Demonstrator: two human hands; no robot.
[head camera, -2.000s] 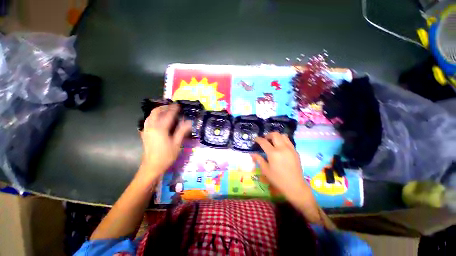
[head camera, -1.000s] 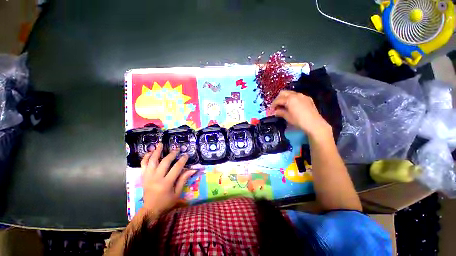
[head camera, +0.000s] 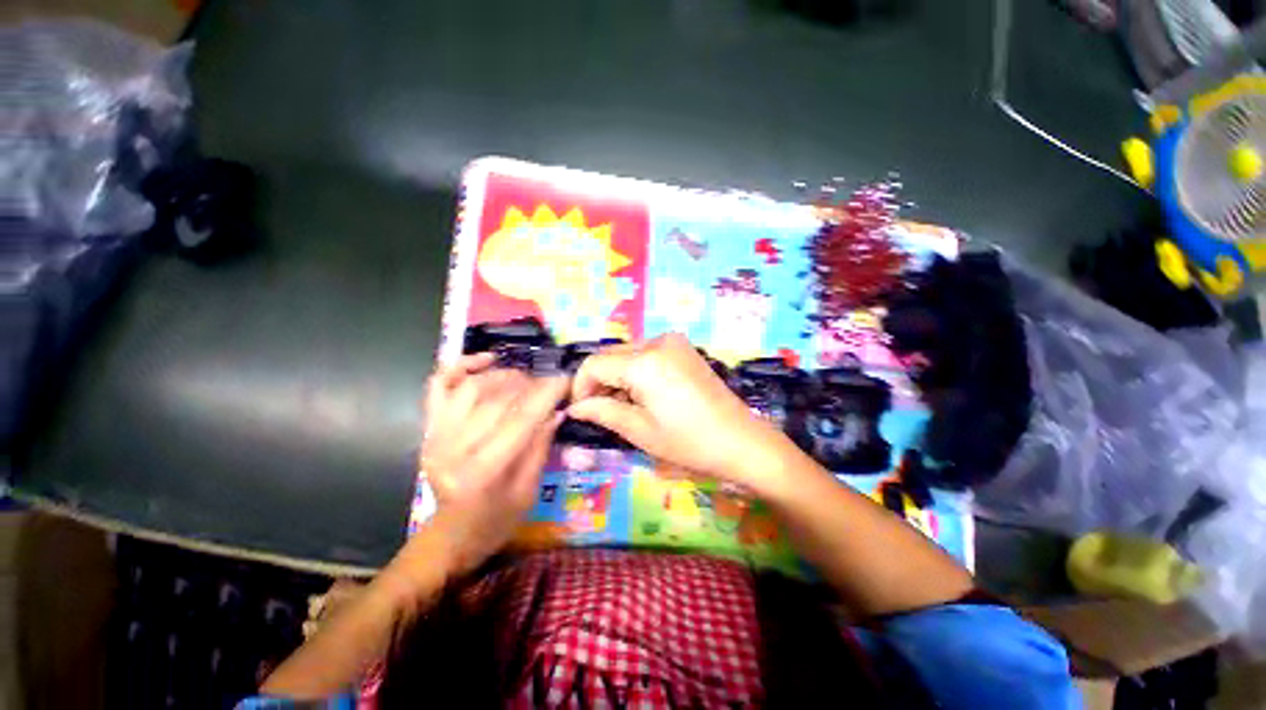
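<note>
A row of several black housings (head camera: 844, 419) lies across the colourful cartoon-printed board (head camera: 694, 243). My left hand (head camera: 489, 430) rests on the left part of the row, fingers bent. My right hand (head camera: 664, 405) is beside it, with its thumb and fingertips together over a housing near the left of the row. Both hands hide the housings under them; whether a small part is between the fingertips cannot be seen. A pile of small dark-red parts (head camera: 858, 257) lies at the board's top right, beside a heap of black soft pieces (head camera: 965, 361).
A clear plastic bag (head camera: 1111, 402) lies right of the board, another bag (head camera: 70, 153) at left beside a black housing (head camera: 201, 208). A yellow squeeze bottle (head camera: 1132, 566) lies at lower right. A yellow and blue fan (head camera: 1229, 180) stands at top right. Cartons are below the bench edge.
My right hand has moved from beside the red pile at the row's right end to the left part of the row, next to my left hand. The camera view has shifted.
</note>
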